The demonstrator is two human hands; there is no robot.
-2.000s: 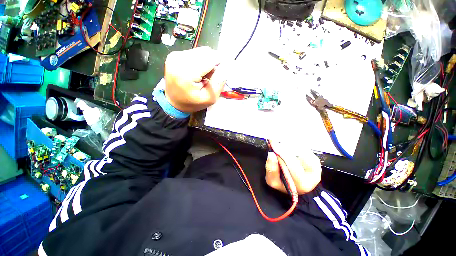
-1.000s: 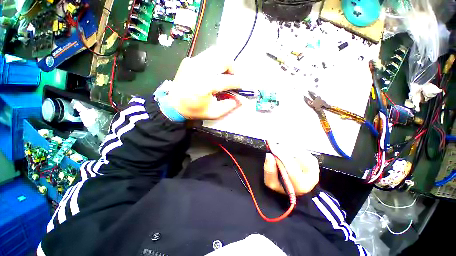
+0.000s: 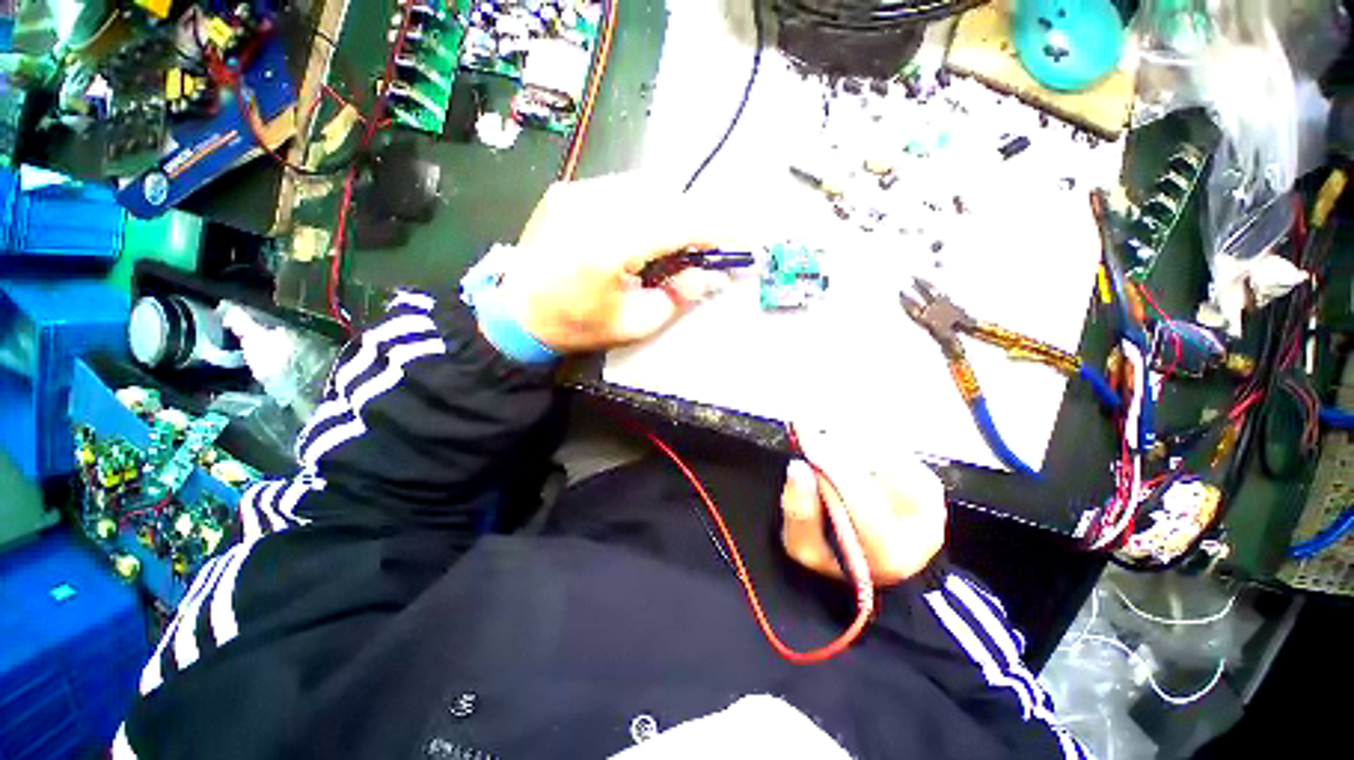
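A small teal circuit board [image 3: 793,278] lies on the white sheet [image 3: 832,379]. My left hand [image 3: 616,275] is left of it, closed on a dark clip lead [image 3: 698,263] whose tip points at the board's left edge; whether it touches the board I cannot tell. My right hand [image 3: 869,517] is at the bench's front edge, holding a test probe [image 3: 848,546] with a red lead looping down over my lap. The probe's front end is lost in glare. Open cutting pliers [image 3: 942,312] with blue and orange-yellow handles lie right of the board.
Loose components [image 3: 876,178] are scattered behind the board. A teal disc [image 3: 1069,42] and a black round object [image 3: 854,42] are at the back. A wire bundle [image 3: 1136,401] runs along the right. Larger circuit boards [image 3: 423,67] lie back left, blue bins [image 3: 67,624] far left.
My left hand has moved from above the leads down onto them and closed around them. The red clip end seen earlier is now mostly covered. My right hand has hardly moved.
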